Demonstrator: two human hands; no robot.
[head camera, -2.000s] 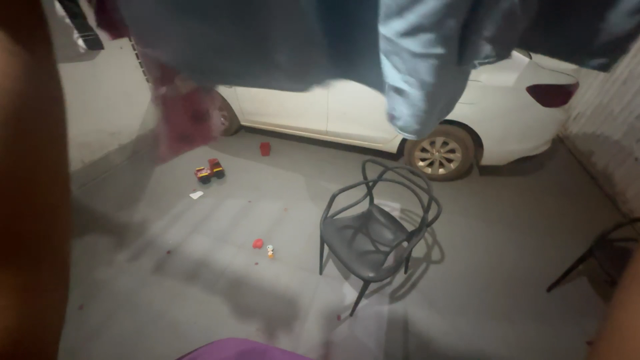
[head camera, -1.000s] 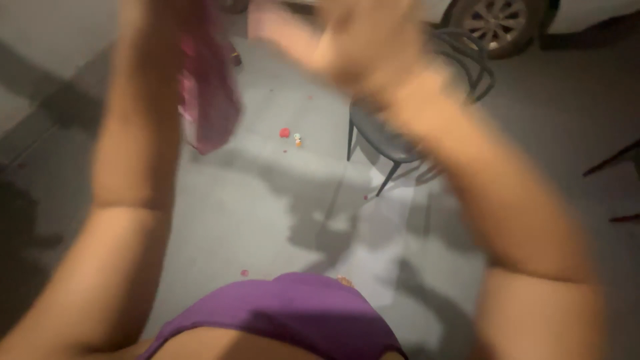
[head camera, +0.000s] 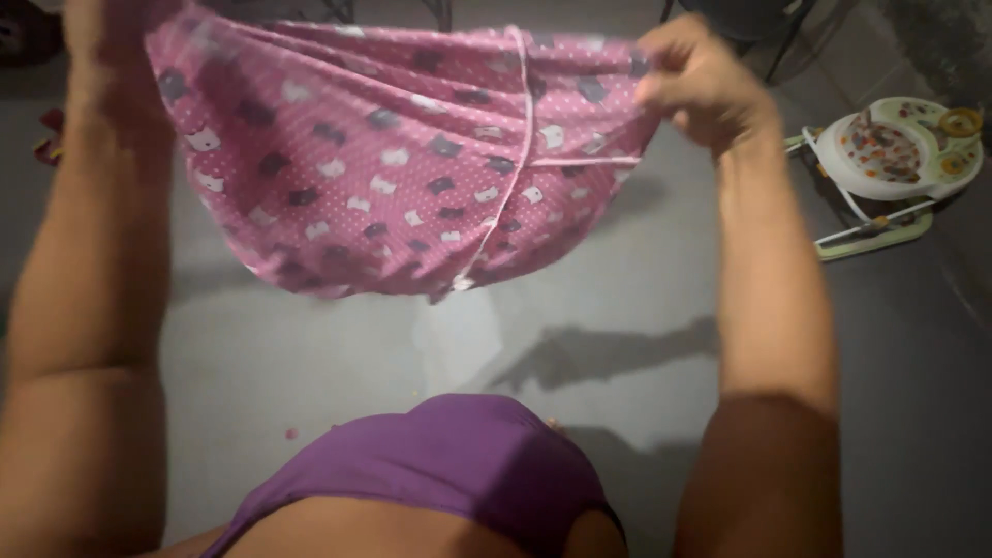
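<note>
A pink cloth garment (head camera: 387, 163) with white dots and grey and white cat-head shapes is stretched between my hands at the top of the view. A thin pale drawstring or trim crosses its right part and ends in a small knot or bow near the lower edge. My right hand (head camera: 697, 85) grips its upper right corner between thumb and fingers. At the upper left, my left hand (head camera: 128, 23) is at the opposite corner, blurred and partly cut off by the frame's edge, with the cloth gathered at it.
A baby walker or activity seat (head camera: 899, 151) with a green and white tray stands at the right. A dark chair (head camera: 736, 15) is at the top right. Beside my left forearm a red and yellow toy (head camera: 50, 136) shows on the grey floor. Part of a wheel is at the upper left.
The pink cloth, hanging near my left arm a second ago, is now spread between both hands. My right hand, earlier without the cloth, now holds its corner. The view has turned right.
</note>
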